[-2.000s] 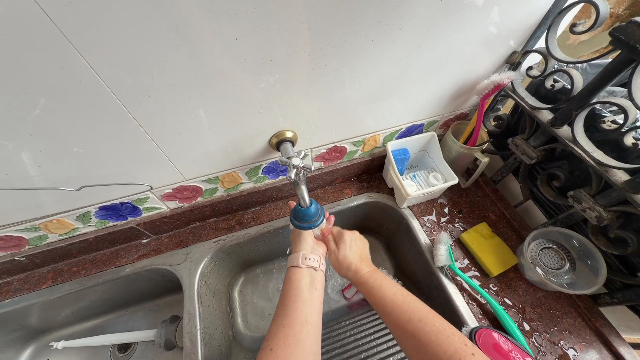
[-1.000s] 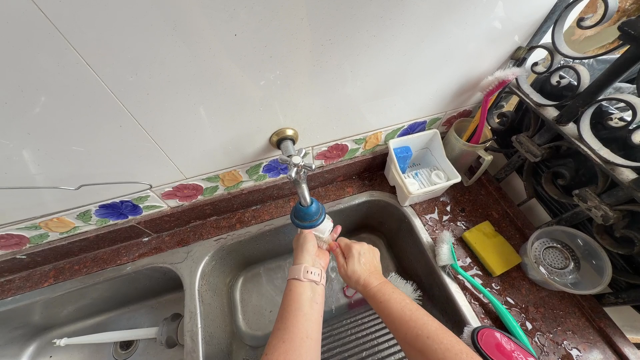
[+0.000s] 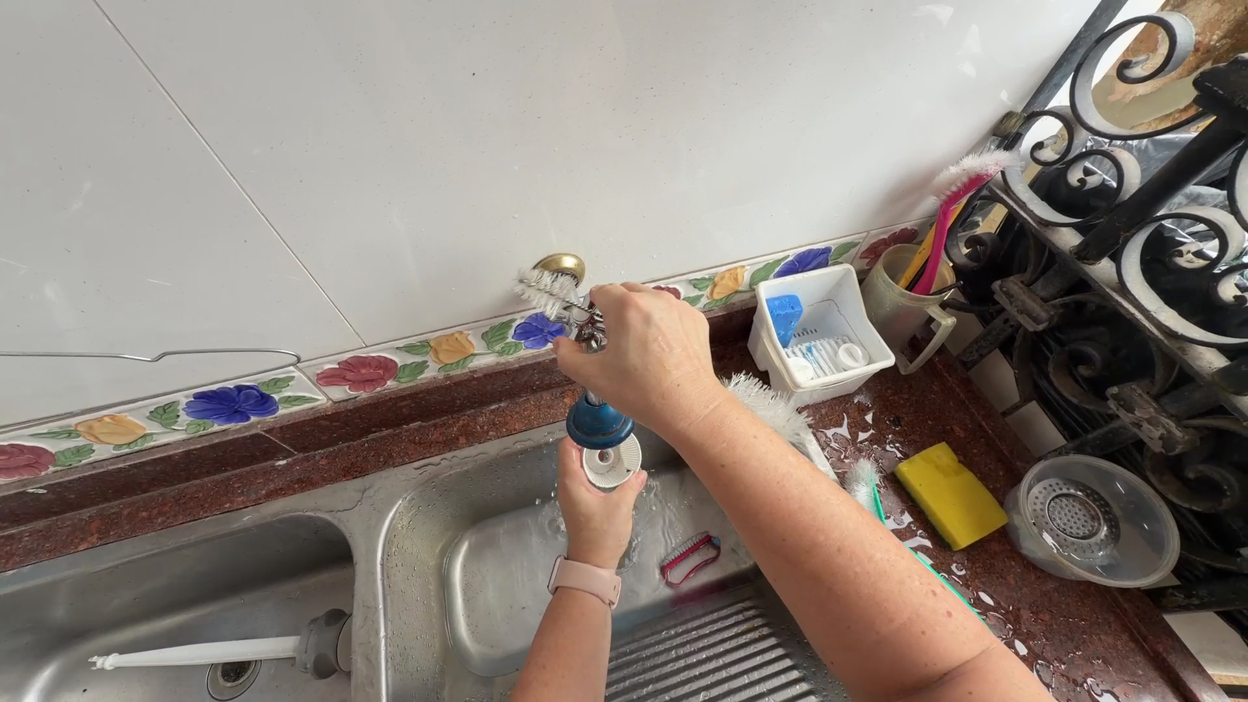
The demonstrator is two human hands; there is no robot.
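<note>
My left hand (image 3: 597,502), with a pale pink watch band at the wrist, holds a small round white ribbed plastic part (image 3: 612,462) under the blue nozzle (image 3: 599,423) of the wall faucet. Above it my right hand (image 3: 648,346) is at the faucet handle, its fingers curled around a small wire-handled brush with white bristles (image 3: 548,291) that points to the upper left. My fingers hide much of the handle. Beneath my hands, water lies in the steel sink basin (image 3: 497,575), where a small red-framed brush (image 3: 690,559) rests.
On the wet granite counter stand a white box (image 3: 819,331), a mug with brushes (image 3: 907,297), a yellow sponge (image 3: 952,495) and a clear bowl with a metal strainer (image 3: 1092,520). A white stirrer-like tool (image 3: 214,651) lies in the left basin. Black scrolled ironwork (image 3: 1136,224) borders the right.
My right hand has moved up from beside my left hand to the faucet handle. My left hand stays under the nozzle, now lower, with the white part more visible.
</note>
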